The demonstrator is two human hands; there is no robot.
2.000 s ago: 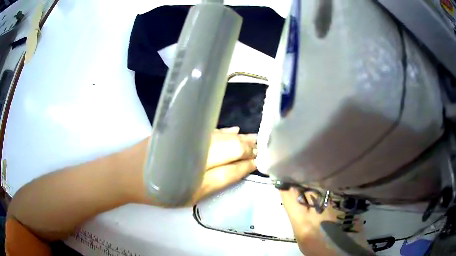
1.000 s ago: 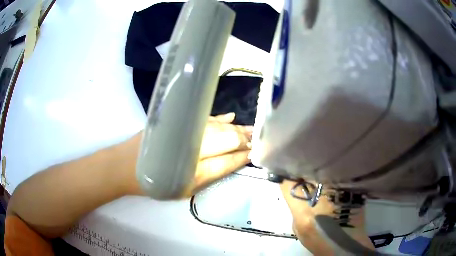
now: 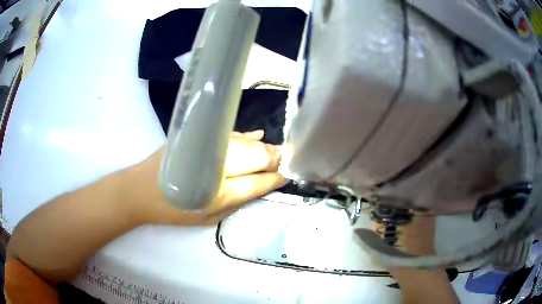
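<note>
The dark garment (image 3: 169, 47) lies on the white table, running behind the lamp and under the cream-white machine head (image 3: 356, 95). The grey-white lamp (image 3: 205, 113) hides part of the cloth and of my left hand. My left hand (image 3: 252, 163) lies flat on the garment just left of the head, fingers pointing right; its fingertips reach the head's edge. My right hand is hidden behind the machine head and its metal parts; only the wrist and forearm show at the lower right. The needle and presser foot are hidden.
A printed ruler (image 3: 128, 291) runs along the front table edge. A beige strip (image 3: 30, 56) lies at the far left edge. A blue item (image 3: 486, 281) shows at the lower right. A curved metal rod (image 3: 270, 85) stands beside the cloth.
The view has shifted, so the machine head and lamp appear further left. My right forearm shows further right, and its hand is now hidden behind the head. My left hand stays on the cloth.
</note>
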